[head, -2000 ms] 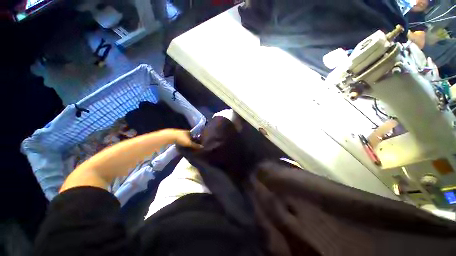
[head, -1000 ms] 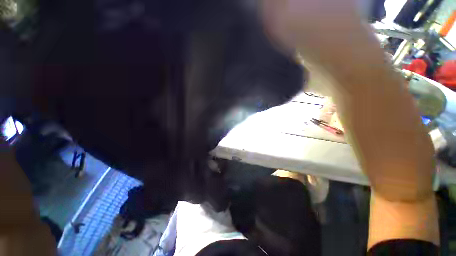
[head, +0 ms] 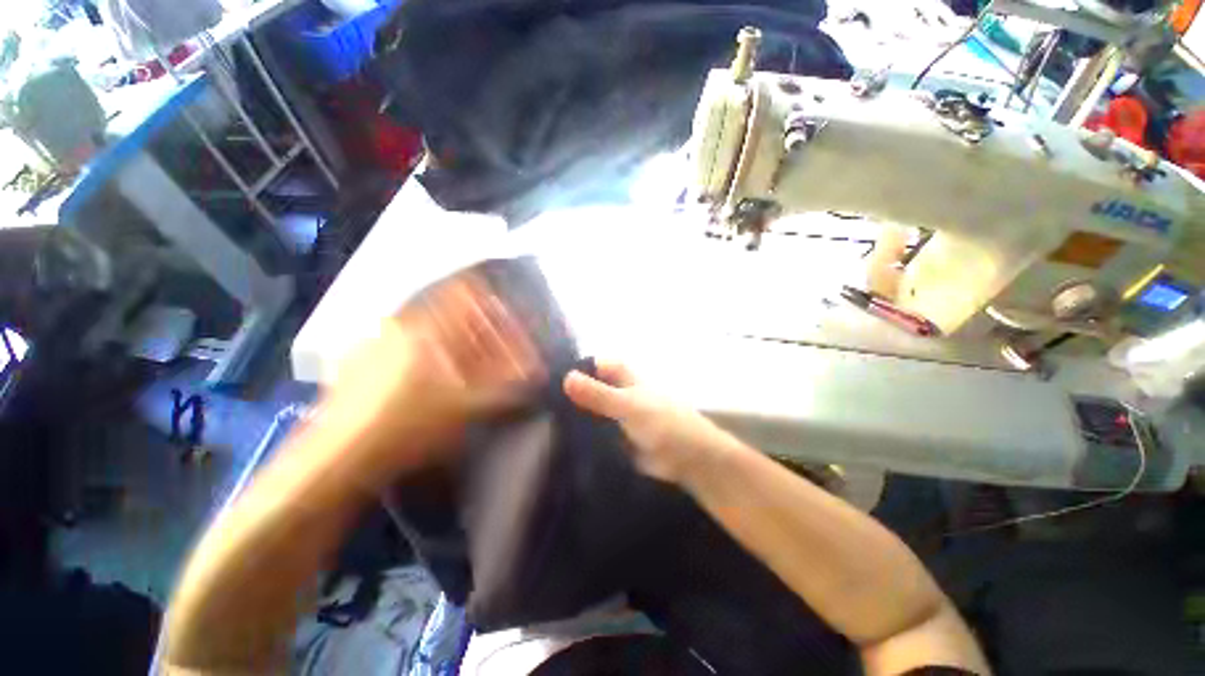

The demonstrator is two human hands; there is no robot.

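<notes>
A dark garment piece (head: 509, 528) hangs over the table's front edge and down to my lap. My left hand (head: 476, 337) is blurred and lies on the upper part of the cloth; whether its fingers grip it cannot be told. My right hand (head: 621, 403) pinches the cloth's edge between thumb and fingers, right of my left hand. The cream sewing machine head (head: 925, 165) stands beyond and to the right. Its needle area (head: 747, 222) has no garment edge from my hands under it.
Red-handled snips (head: 899, 312) lie on the machine bed (head: 793, 376). A large black garment pile (head: 582, 93) is at the back. A switch box (head: 1103, 420) is at the table's right. Part of the basket (head: 264, 449) and cloth show at lower left.
The dark cloth that filled the upper left of the view is now lowered to the table's front edge. My right hand has come down from the upper right to the cloth's edge.
</notes>
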